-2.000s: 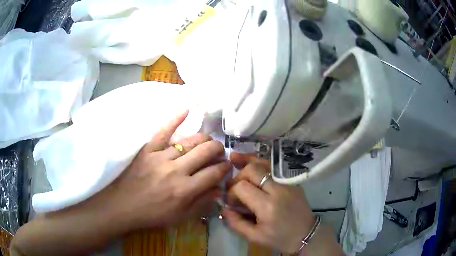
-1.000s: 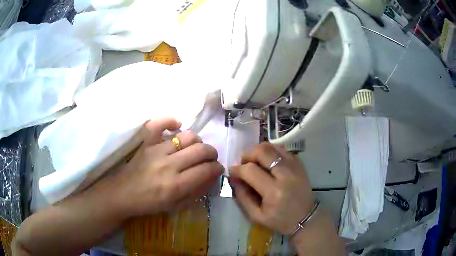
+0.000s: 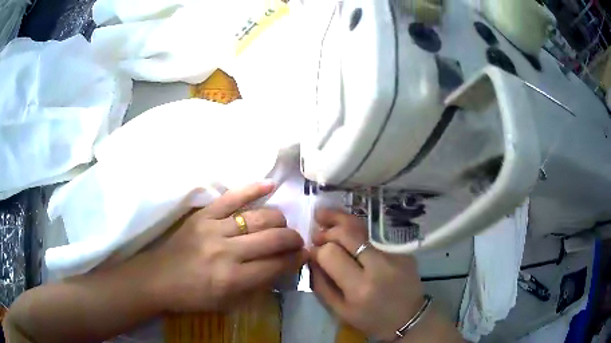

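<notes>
A wide white garment panel [image 3: 154, 154] lies left of the needle, partly under my left hand and forearm. A narrow white band [image 3: 305, 277] runs from the presser foot [image 3: 310, 188] toward me, between my hands. My left hand [image 3: 231, 248] presses and pinches the cloth at the band's left side, fingertips near the seam. My right hand [image 3: 355, 268] pinches the band's right edge just below the needle, its fingertips almost touching the left ones. The off-white sewing machine head [image 3: 355, 94] stands over the work; the needle tip is hard to make out.
A stack of white strips [image 3: 492, 268] lies right of the needle, with small thread snips [image 3: 534, 286] beside it. More white cloth [image 3: 53, 114] lies at the far left. Yellow-orange tape [image 3: 218, 87] shows on the table. A pale curved guard [image 3: 519, 161] juts from the machine head.
Since one second ago, both hands are slightly lower in view, still pinching the band near the needle. The view has shifted, so the machine head appears lower. Compared with two seconds ago, more band shows between my hands.
</notes>
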